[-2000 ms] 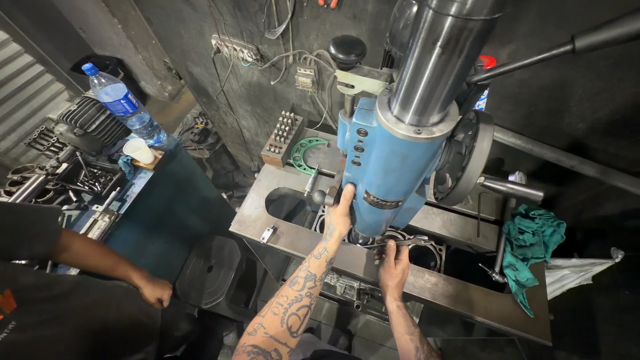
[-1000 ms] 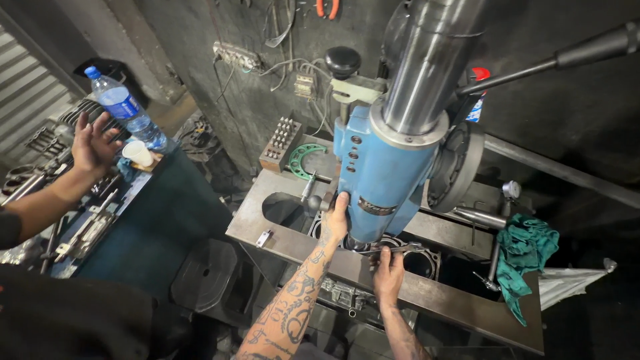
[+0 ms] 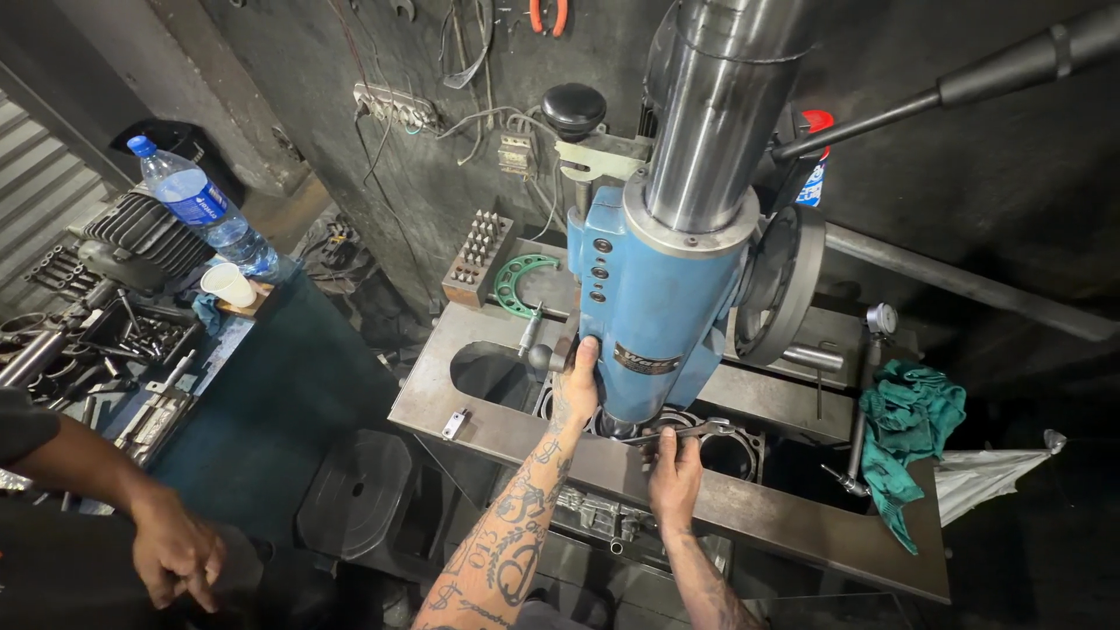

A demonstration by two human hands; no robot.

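A blue boring machine head [image 3: 656,306] with a steel column [image 3: 722,114] stands over an engine block [image 3: 744,455] set under a steel table [image 3: 630,468]. My left hand [image 3: 576,385] rests against the head's lower left side, thumb up, beside a dark ball-ended lever [image 3: 544,357]; whether its fingers grip something behind is hidden. My right hand [image 3: 674,477] holds a metal wrench [image 3: 700,430] near the foot of the head, just above the cylinder bores. A green micrometer [image 3: 509,284] lies behind the lever, next to a block of cutting bits [image 3: 478,254].
At left, a co-worker's hand [image 3: 175,547] hangs near a bench [image 3: 289,394] with a water bottle [image 3: 206,206], a white cup [image 3: 227,285] and metal parts. A black stool [image 3: 357,494] stands below. At right are a bore gauge [image 3: 879,324], a green cloth [image 3: 910,420] and a long black-handled lever [image 3: 989,74].
The co-worker's hand, raised by the bottle one second ago, is now lowered. My hands stay in about the same places at the machine head.
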